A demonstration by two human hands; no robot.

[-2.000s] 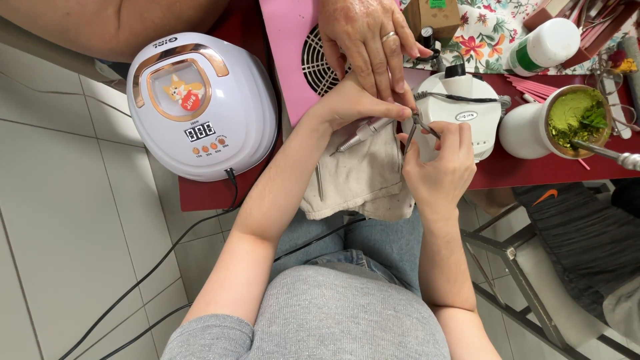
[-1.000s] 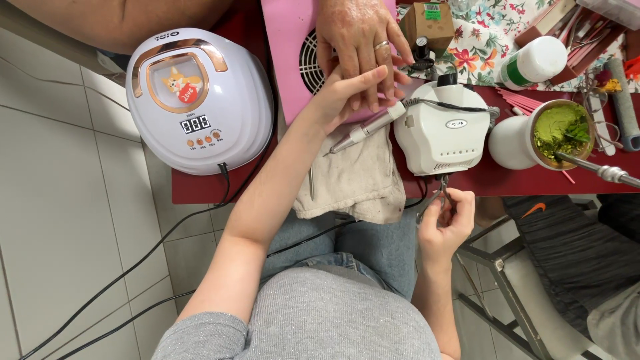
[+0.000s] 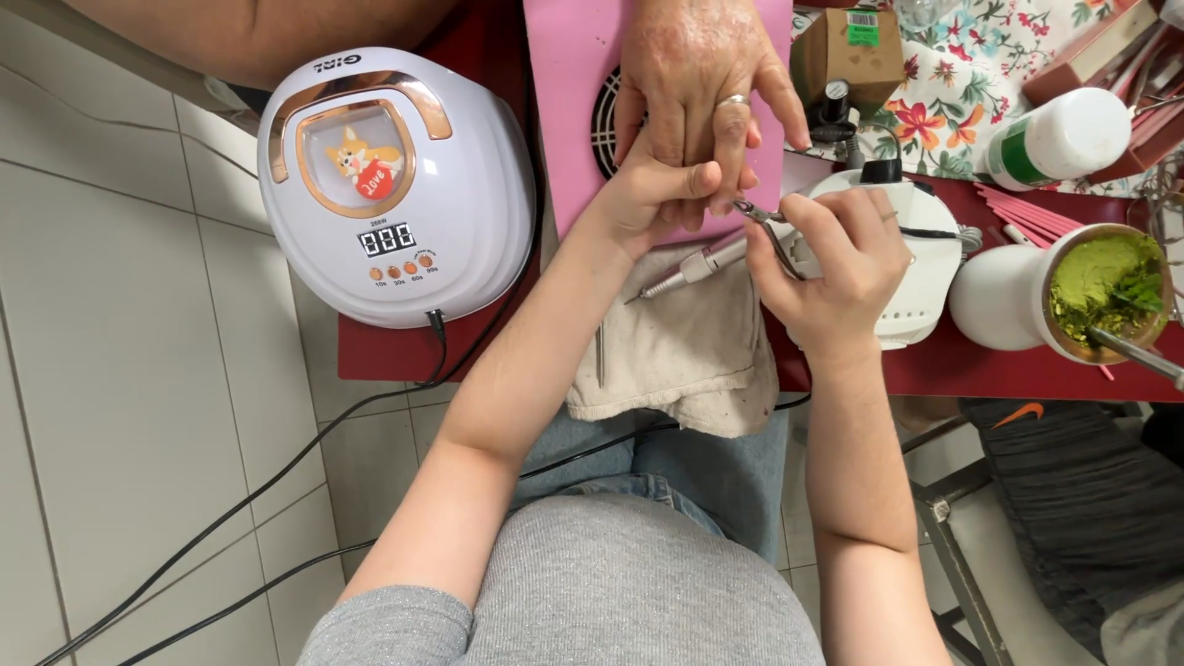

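Another person's hand [image 3: 698, 69], wearing a ring, reaches down from the top over a pink mat [image 3: 569, 120]. My left hand [image 3: 652, 190] holds this hand's fingers, with my thumb lying across them. Metal cuticle nippers [image 3: 772, 231] are in my right hand [image 3: 832, 259], their jaws at one of the held fingertips. Under and below the hands lies a folded beige towel [image 3: 675, 342], with a nail drill handpiece [image 3: 694, 268] and a thin metal tool [image 3: 600, 354] on it. My right hand partly hides the white nail drill's base unit [image 3: 916, 277].
A white nail lamp [image 3: 398, 185] stands at the left on the red table [image 3: 375, 356], its black cable trailing down. To the right are a white cup [image 3: 1004, 296] of green herb with a metal straw, a white bottle [image 3: 1064, 139], pink sticks [image 3: 1031, 217] and a cardboard box [image 3: 856, 55].
My right hand has moved up from below the drill unit to the other person's fingertips, bringing the nippers there. My left hand stays on the other person's hand.
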